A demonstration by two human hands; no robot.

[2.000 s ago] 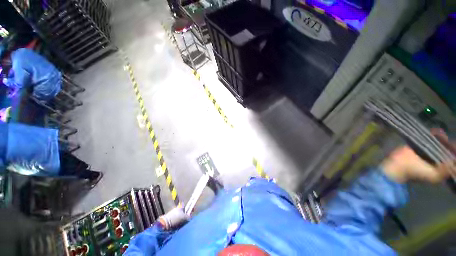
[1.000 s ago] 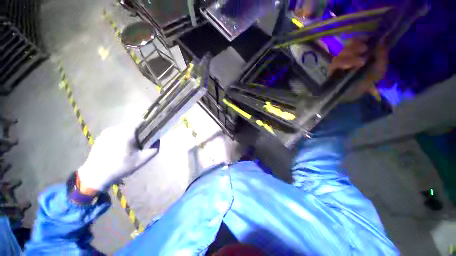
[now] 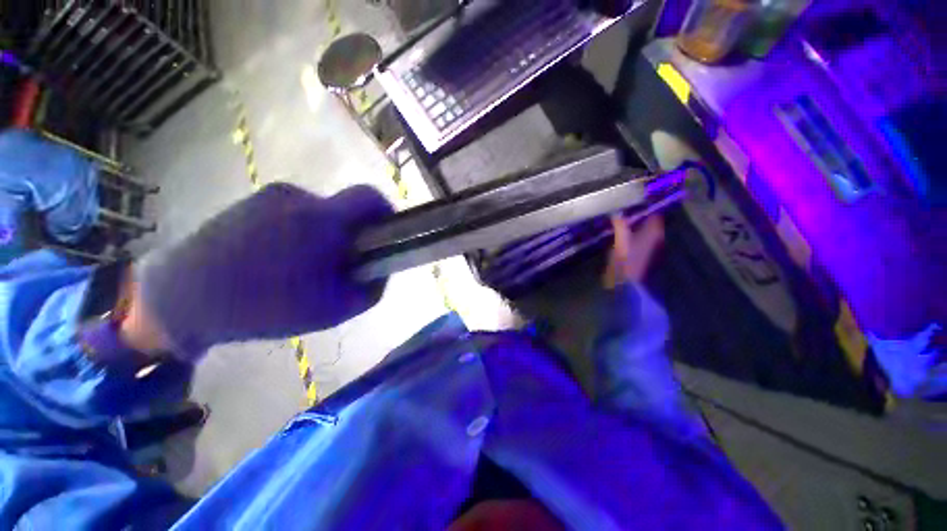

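My left hand (image 3: 265, 264), in a cotton glove that looks dark in this light, is closed on the left end of a long flat metal-edged carrier (image 3: 509, 213), held edge-on in front of my chest. My right hand (image 3: 633, 249), bare, is at the far right end of the carriers, with its fingers on the edge. More thin dark carriers (image 3: 545, 249) show below the first one, near my right hand. Whether the carriers touch each other cannot be told. My left palm is hidden.
A tray with a white gridded edge (image 3: 441, 104) lies beyond the carriers. A round stool (image 3: 350, 60) stands by the aisle. A purple-lit conveyor end (image 3: 789, 156) with yellow-black tape is at right. A rack (image 3: 130, 62) and a person in blue (image 3: 52, 182) are at left.
The carrier in my left hand has swung across to the right and nearer the camera. My right hand has moved lower and left, and its carriers now lie behind the left one.
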